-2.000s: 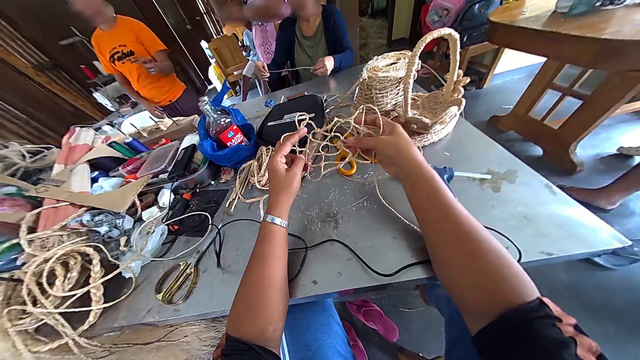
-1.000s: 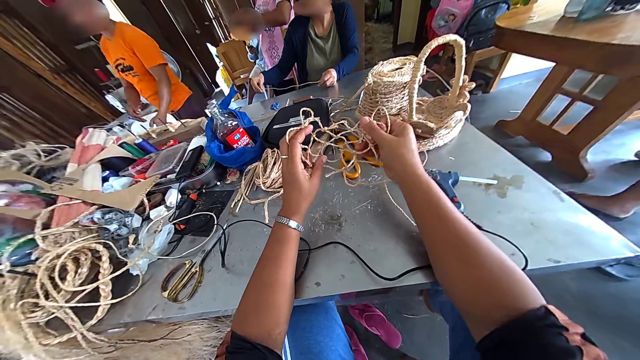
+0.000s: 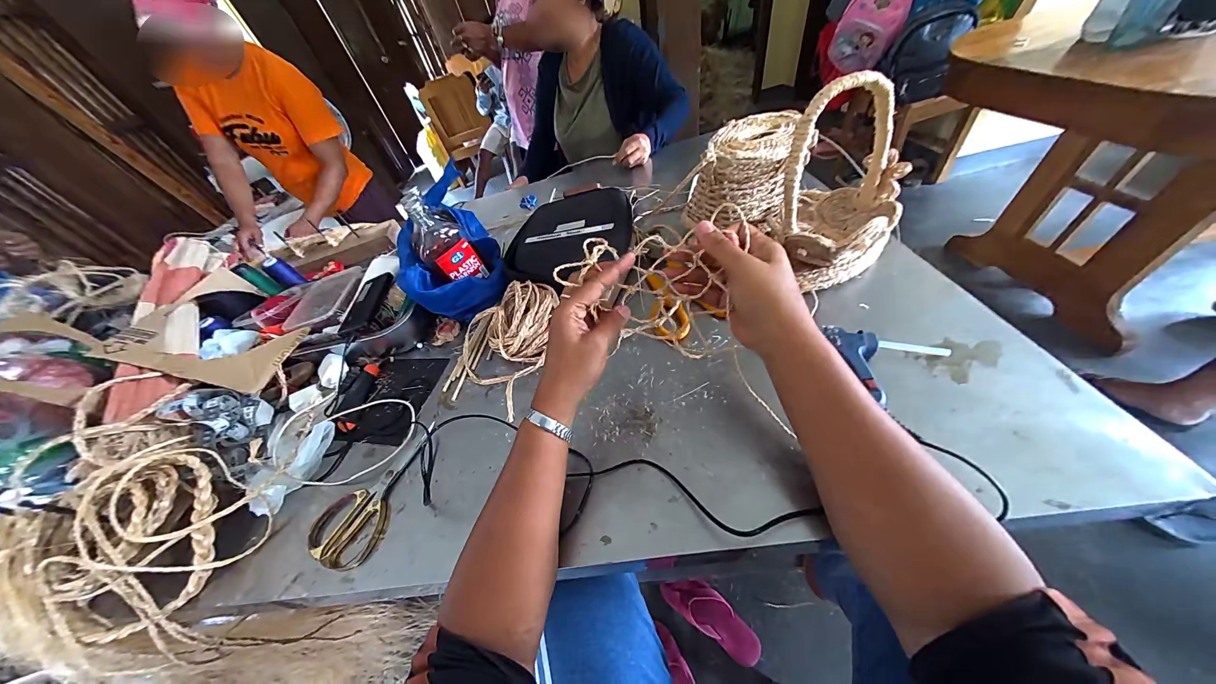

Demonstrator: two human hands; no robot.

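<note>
My left hand (image 3: 586, 332) and my right hand (image 3: 755, 285) hold a loose, looped tangle of natural fibre twine (image 3: 655, 252) between them above the table. The fingers of both hands are closed on its strands. Behind the twine, partly hidden by it, lie orange-handled scissors (image 3: 673, 321). A coil of twine (image 3: 521, 321) rests left of my left hand. Beyond my right hand stand a round woven rope basket (image 3: 744, 166) and a woven basket with a tall handle (image 3: 850, 223). A blue glue gun (image 3: 855, 356) with a white stick lies beside my right forearm.
Gold-handled scissors (image 3: 350, 527) and a black cable (image 3: 703, 494) lie near the front edge. A bottle in a blue bag (image 3: 456, 261) stands beside a black case (image 3: 570, 233). Braided rope (image 3: 142, 513) and mixed supplies crowd the left. Two co-workers are across the table.
Both hands stay on the twine, with the fingers shifting along its strands. The co-worker in orange has bent down over the table.
</note>
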